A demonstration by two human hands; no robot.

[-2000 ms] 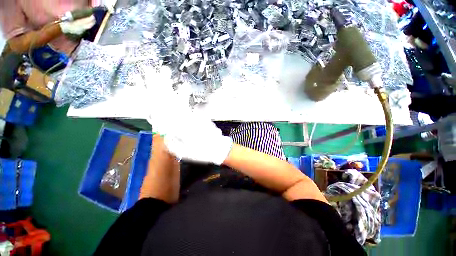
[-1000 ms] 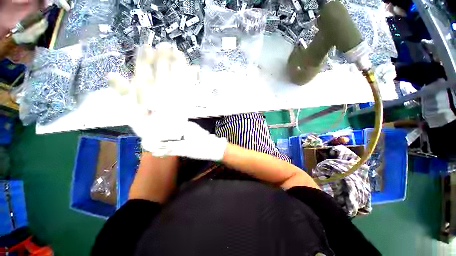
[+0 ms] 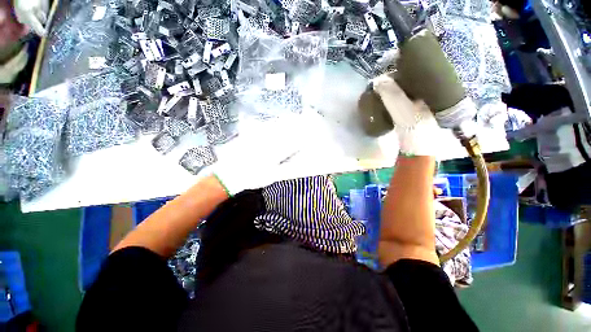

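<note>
My right hand (image 3: 412, 126), in a white glove, is closed around the handle of the olive-green air riveter (image 3: 428, 71), whose dark nose points away towards the back of the table. My left hand (image 3: 243, 159), also gloved, lies low over the table's front edge; its fingers blend into the bright white top, so their pose is hidden. A small thin dark piece (image 3: 289, 157) shows near its fingertips. Perforated metal parts (image 3: 197, 159) lie just beyond the left hand, in front of a large pile. An open clear bag of rivets (image 3: 280, 97) lies mid-table.
Full rivet bags (image 3: 97, 123) lie at left and far right. The air hose (image 3: 481, 194) curves down beside my right arm. Striped cloth (image 3: 311, 214) covers my lap. Blue bins (image 3: 496, 224) stand below the table. Another person's gloved hand (image 3: 31, 14) shows at top left.
My hands, together over the table's left part before, have parted. My right hand has moved right and taken hold of the riveter; my left lies lower at the front edge.
</note>
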